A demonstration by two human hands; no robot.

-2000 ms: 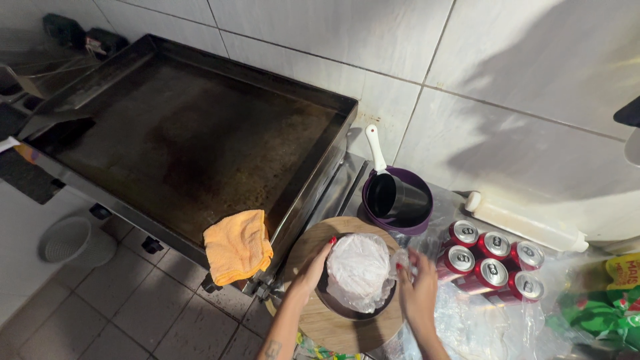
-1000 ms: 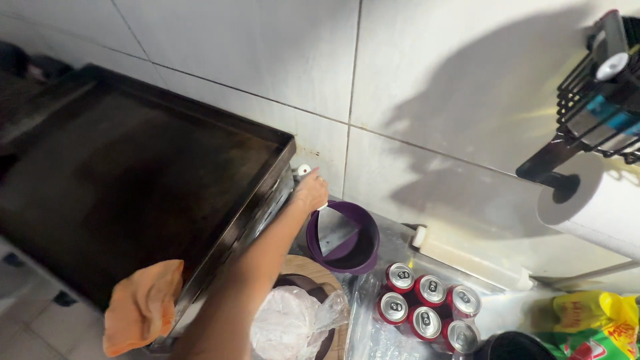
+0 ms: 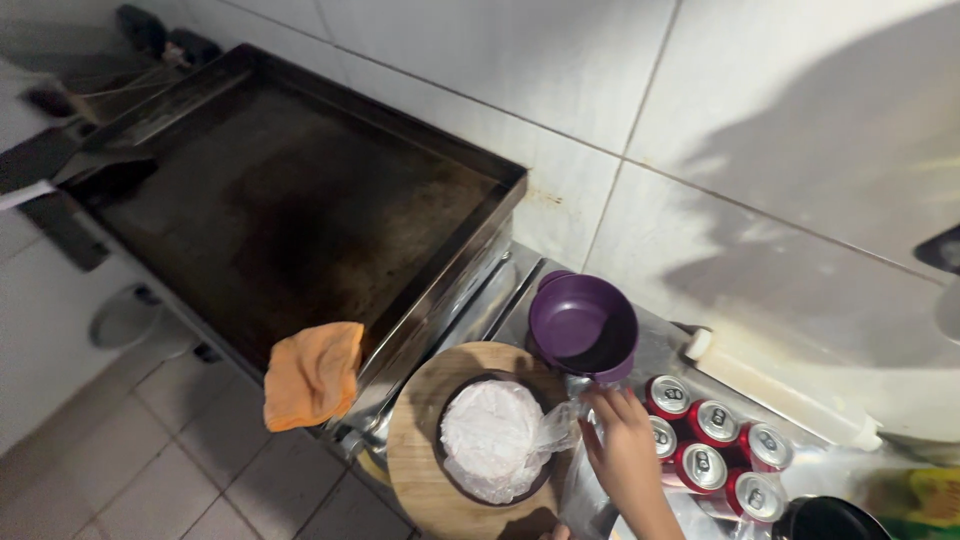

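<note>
A pale, round stack wrapped in clear plastic [image 3: 491, 439] rests in a dark round dish [image 3: 536, 487] on a round wooden board [image 3: 416, 420]. My right hand [image 3: 619, 442] is to the right of the stack, palm down, its fingers curled at the loose end of the plastic; whether they pinch it is unclear. Just above these fingers stands a purple two-handled pot [image 3: 574, 326], with a dark shadow inside. Only a fingertip or two of my left hand [image 3: 556, 532] shows at the bottom edge, near the board's lower right rim; the rest is out of view.
A large flat griddle [image 3: 322, 217] fills the left, with an orange cloth [image 3: 315, 375] over its front corner. Several red drink cans [image 3: 716, 421] stand right of my right hand. Behind them lies a whitish bottle [image 3: 784, 394]; a black round vessel [image 3: 832, 521] is at lower right.
The black vessel with a white handle, inside the purple pot two seconds ago, is out of it. One second ago a hand was at the white handle above the pot; that arm has withdrawn.
</note>
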